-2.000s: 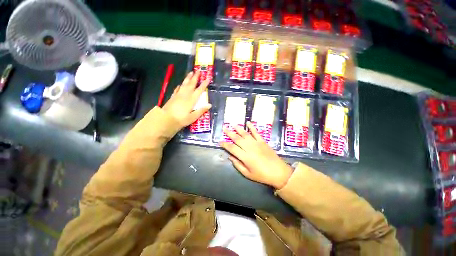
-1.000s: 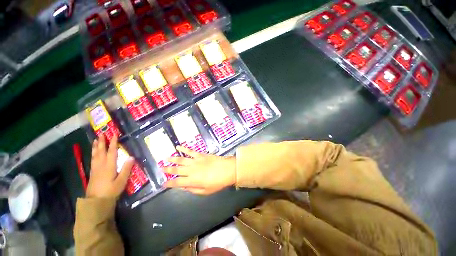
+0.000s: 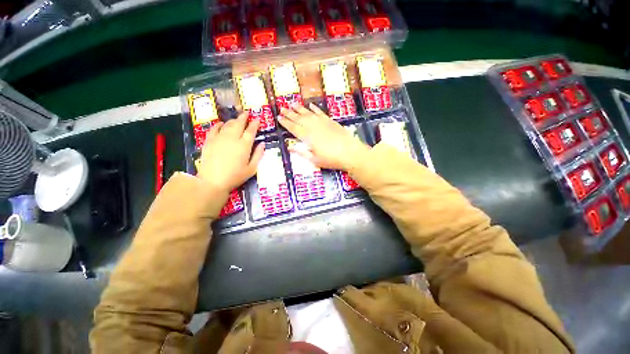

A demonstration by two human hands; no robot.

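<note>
A clear blister tray on the dark bench holds two rows of keypad phones with red keypads; the back row shows yellow frames and lit white screens. My left hand lies over the tray's left part, fingertips at the lower edge of the second back-row phone. My right hand reaches over the middle, fingertips at the keypad of the third back-row phone. Both hands have fingers spread and lift nothing. My hands and sleeves partly cover several front-row phones.
A second tray of red phones lies beyond, over the green belt. A side tray of red phones is at right. At left are a red pen-like stick, a black flat object, a white disc, a fan and a pale mug.
The view has swung back left. My left hand has moved from the leftmost phones to the second back-row phone. My right hand has moved from the front row to the back row.
</note>
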